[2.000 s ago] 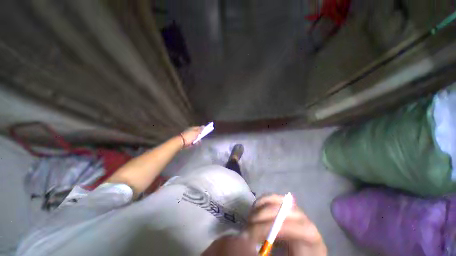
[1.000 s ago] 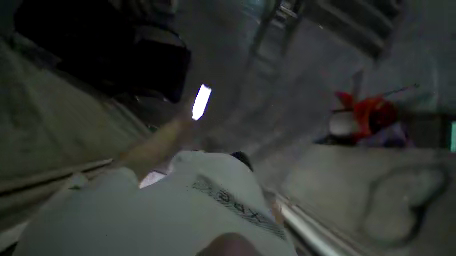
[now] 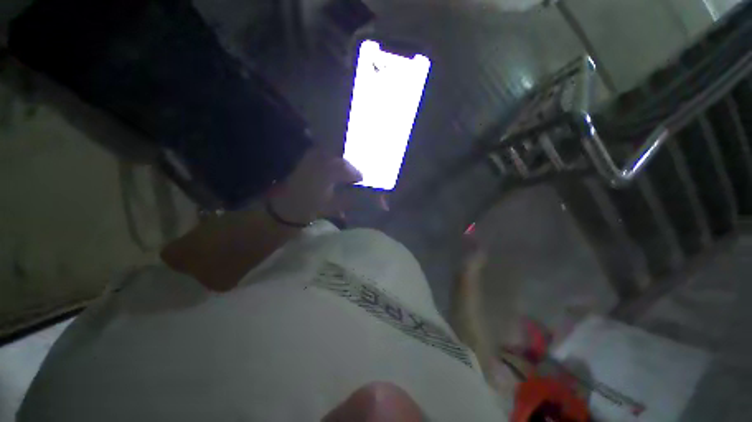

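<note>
My left hand [image 3: 321, 177] reaches forward from the left and is shut on the smartphone [image 3: 386, 115], its thumb at the lower left corner. The phone's screen is bright white with a notch at the top; nothing on it can be read. A dark band circles the left wrist. My right hand [image 3: 470, 262] is dim and blurred, right of my light shirt. A small red glowing tip, the cigarette [image 3: 470, 228], shows at its fingers; the rest of the cigarette cannot be made out.
A shiny metal railing [image 3: 587, 124] stands at the right beside dark, step-like bars [image 3: 660, 206]. A large dark object [image 3: 165, 107] is at the upper left. A crumpled orange-red thing [image 3: 551, 400] and a pale flat piece [image 3: 631, 363] lie at the lower right.
The surroundings have changed from the stockroom with sacks to a dim area with a railing. The phone is nearer and faces me more. The right hand has moved forward, away from my chest.
</note>
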